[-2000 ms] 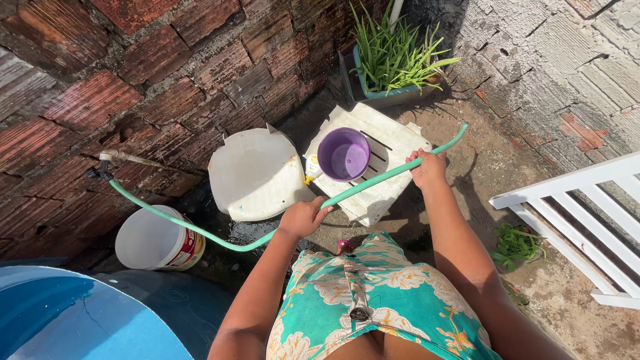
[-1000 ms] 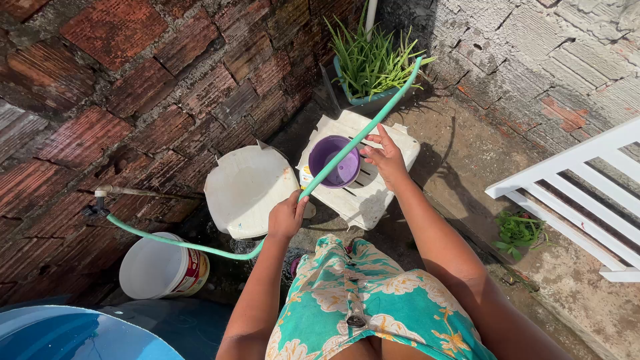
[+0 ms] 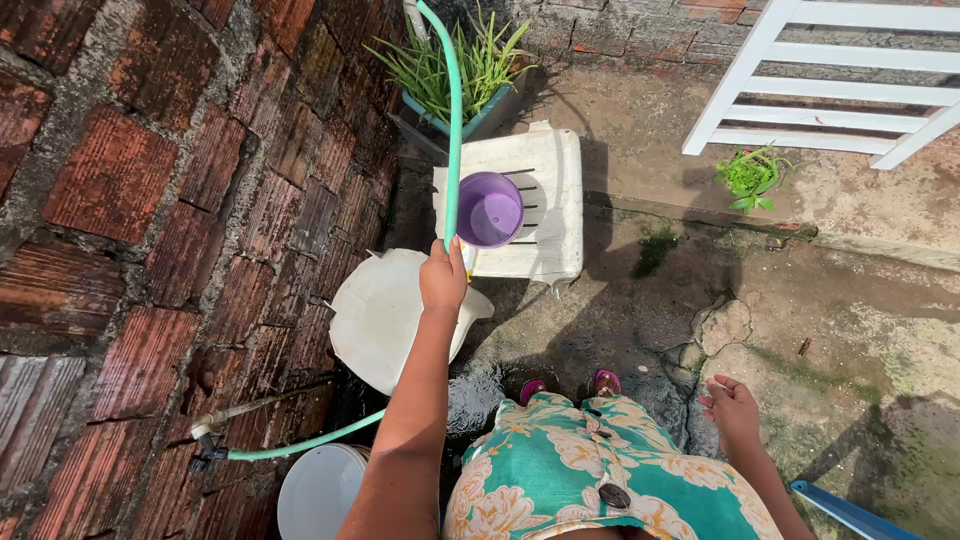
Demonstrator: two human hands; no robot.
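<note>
My left hand point(image 3: 442, 277) grips a green garden hose point(image 3: 454, 142), whose free end rises past the planter at the top. The hose's other end joins a tap point(image 3: 206, 442) on the brick wall. Beside my left hand, a purple plastic bucket point(image 3: 490, 210) sits on a slatted white plastic stool point(image 3: 555, 202). Beneath my left forearm is a round-edged white plastic seat point(image 3: 379, 315). My right hand point(image 3: 729, 409) hangs at my right side over the concrete floor, holding nothing, fingers loosely curled and apart.
A planter of spiky green leaves point(image 3: 480, 120) stands in the wall corner. A white bucket point(image 3: 321, 491) is below the tap. White slatted wood point(image 3: 832, 82) leans at upper right near a small plant point(image 3: 750, 178). A raised concrete edge point(image 3: 697, 214) crosses the floor; a blue bar point(image 3: 851, 514) lies lower right.
My right hand has come away from the hose and dropped to my right side. My left hand still holds the hose, now pointing more upright. The view has shifted right.
</note>
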